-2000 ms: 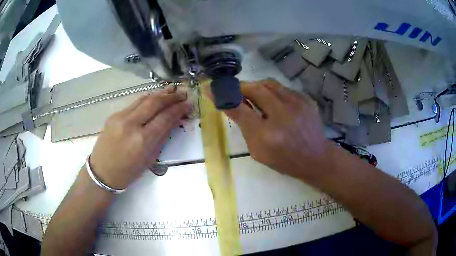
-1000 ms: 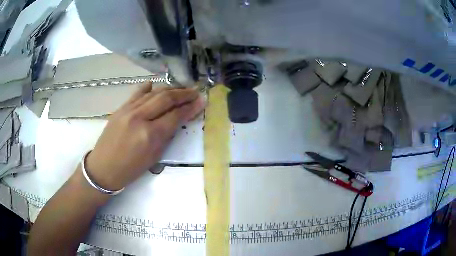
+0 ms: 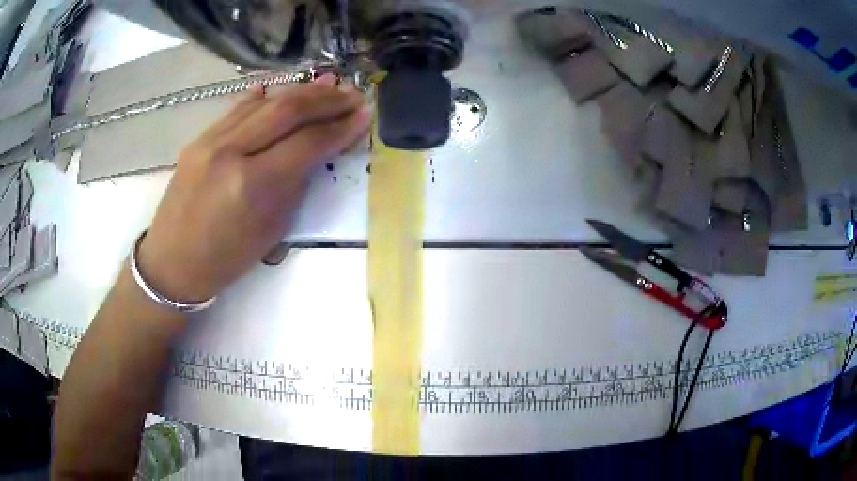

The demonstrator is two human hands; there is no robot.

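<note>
A zip panel of grey-beige fabric with a silvery toothed zipper lies flat at the upper left, running towards the needle area. My left hand rests on its right part, fingertips beside the presser foot area at the zipper's end. The fingers hide the panel's end, so I cannot tell a grip from pressing. The needle and foot are blurred under the sewing machine head. A black cylindrical knob stands just right of them. My right hand is out of the picture.
A yellow strip runs from the needle area to the table's front edge. Thread snips with a black cord lie open at the right, below a pile of zip pieces. A stack of strips lies at the left. Ruler scales line the table.
My right hand, beside the knob two seconds ago, has left the picture, uncovering the snips. My left hand stays by the foot. The whole view has shifted, with the machine now higher in the picture.
</note>
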